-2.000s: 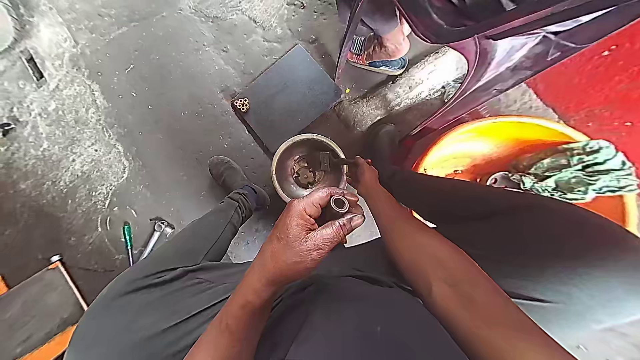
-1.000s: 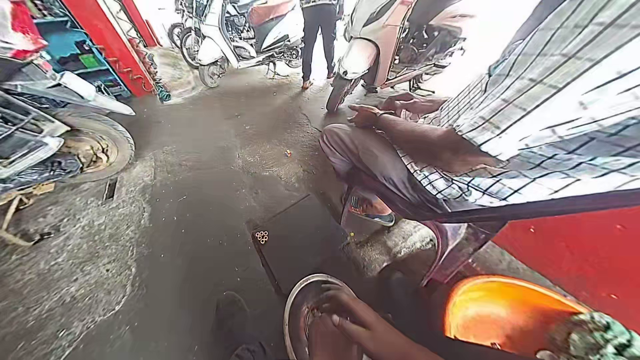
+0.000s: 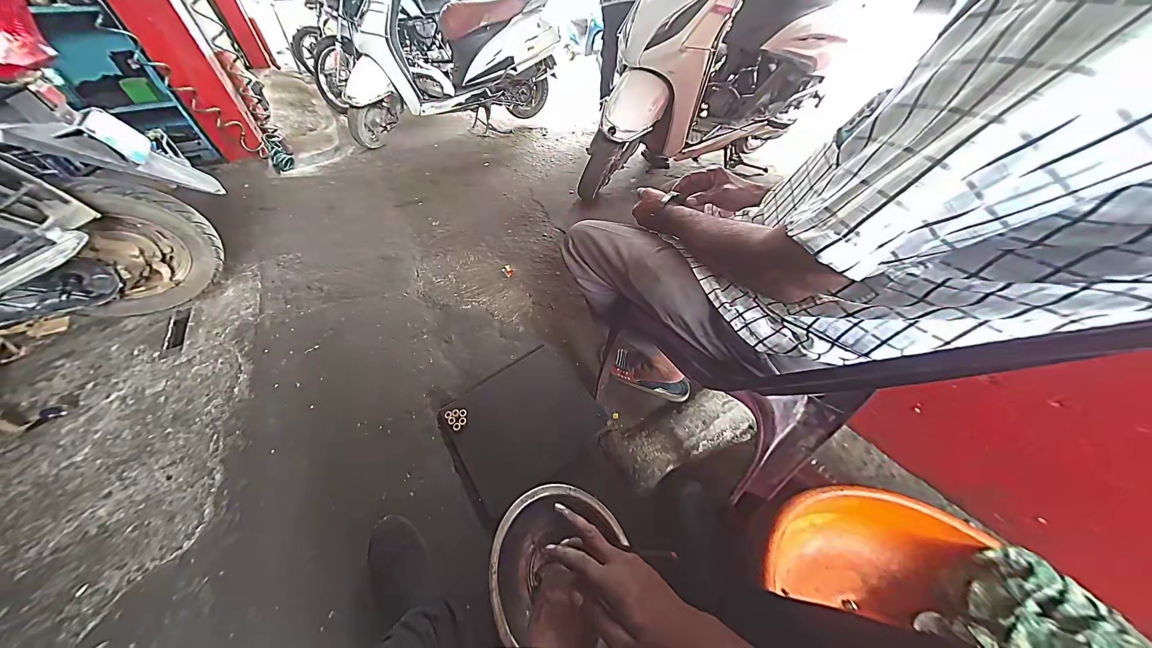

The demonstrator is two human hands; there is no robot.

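Note:
Over the round metal bowl (image 3: 506, 549), low in the view, my two hands are close together. My right hand (image 3: 621, 576) has its fingers spread, the fingertips over the inside of the bowl. Partly behind it, my left hand (image 3: 556, 612) is at the bottom edge; what it holds, if anything, is hidden. Beyond the bowl a dark flat board (image 3: 531, 423) lies on the floor, with several small metal rings (image 3: 456, 419) grouped at its left corner. The end of a thin dark handle (image 3: 661, 554) shows right of the bowl.
An orange basin (image 3: 864, 540) with a green patterned cloth (image 3: 1044, 594) is at lower right. A seated person's knee (image 3: 621, 261) and forearms are close at right. A motorcycle wheel (image 3: 153, 252) is at left, scooters (image 3: 459, 54) farther off. My shoe (image 3: 396, 558) is left of the bowl.
The view has swung up. Two seconds ago my left hand held a metal cylindrical part beside the bowl and my right hand held a brush; now both hands are together over the bowl.

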